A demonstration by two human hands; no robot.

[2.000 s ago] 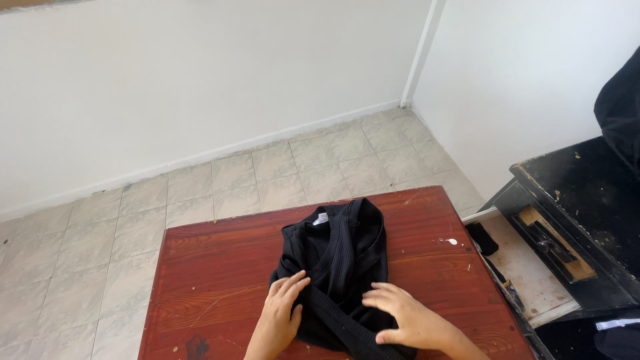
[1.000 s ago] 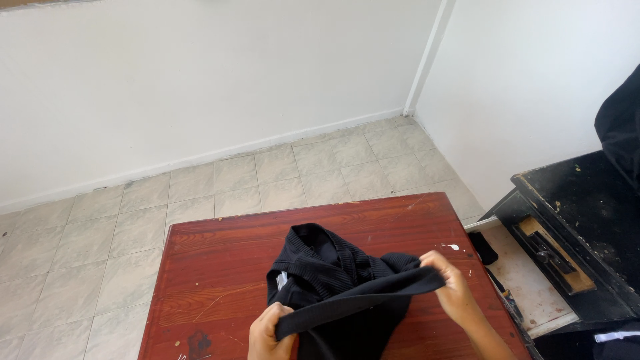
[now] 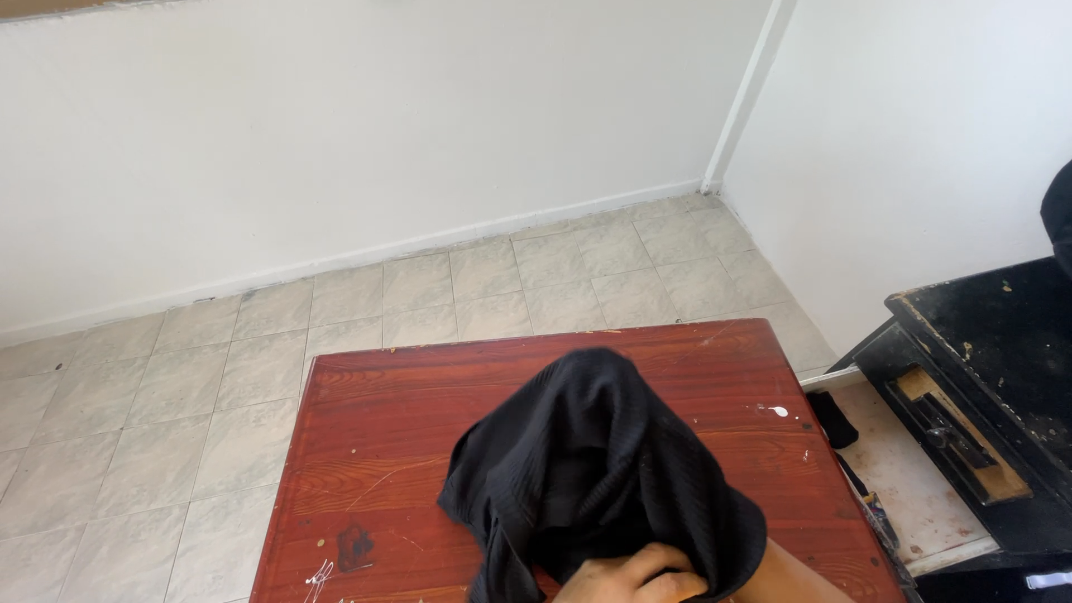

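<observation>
A black ribbed garment (image 3: 586,452) is bunched up in a raised, tent-like shape over the red-brown wooden table (image 3: 377,419). At the bottom of the view my left hand (image 3: 632,578) has its fingers curled on the garment's lower opening. My right forearm enters from the lower right and runs behind the cloth. The garment hides my right hand, so its fingers cannot be seen.
Right of the table stands a worn black cabinet (image 3: 988,352) with a pulled-out drawer (image 3: 904,461) holding a black item (image 3: 833,419). A dark cloth (image 3: 1059,213) hangs at the right edge. Tiled floor (image 3: 419,285) and white walls lie beyond.
The garment lay loosely on the table, then its band was stretched between both hands. Now the garment is bunched and raised, and my right hand has gone out of sight behind it.
</observation>
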